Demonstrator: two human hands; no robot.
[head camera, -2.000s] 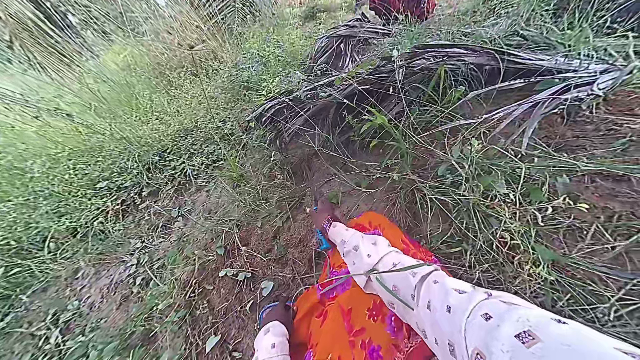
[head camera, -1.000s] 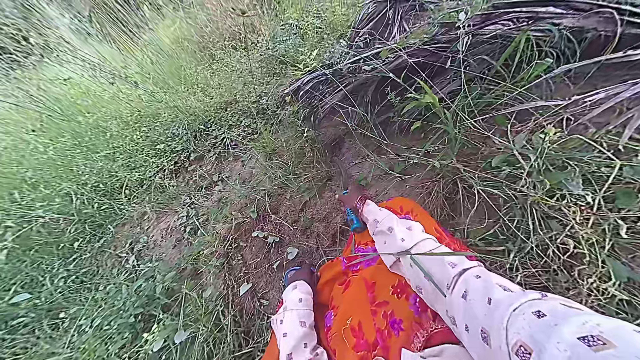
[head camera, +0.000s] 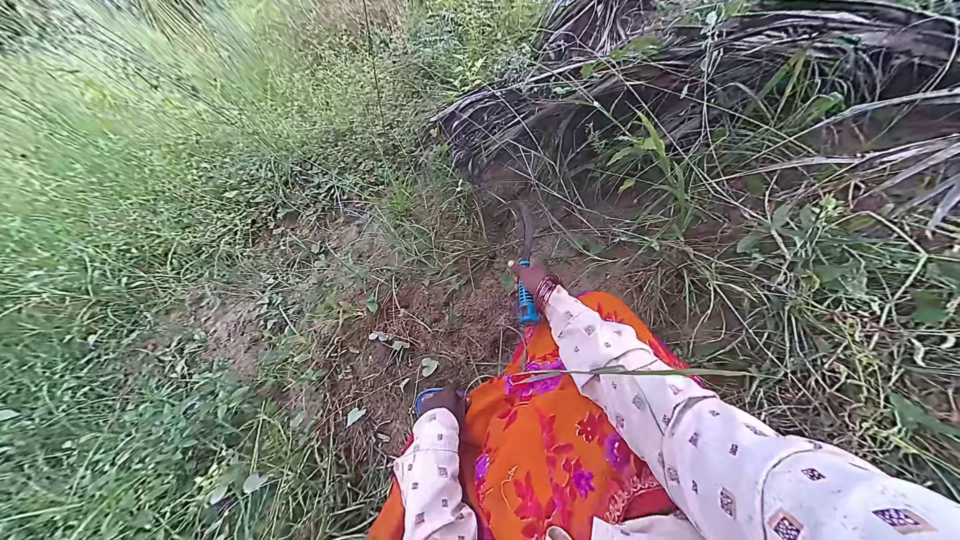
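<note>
My right hand is closed around the blue handle of a sickle, whose dark curved blade points away from me over bare soil. Red bangles circle that wrist below a white patterned sleeve. My left hand hangs low beside the orange floral cloth over my lap, close to a blue piece of footwear; its fingers are hard to make out. A long green grass blade lies across the right sleeve.
Dry palm fronds lie across the ground at the upper right. Dense green grass covers the left side. Tangled grass and vines grow on the right, and brown soil shows in the middle.
The sickle's curved blade shows plainly now, while earlier frames show mostly its blue handle at the right hand. The view has shifted, and the person in red cloth at the top is out of it.
</note>
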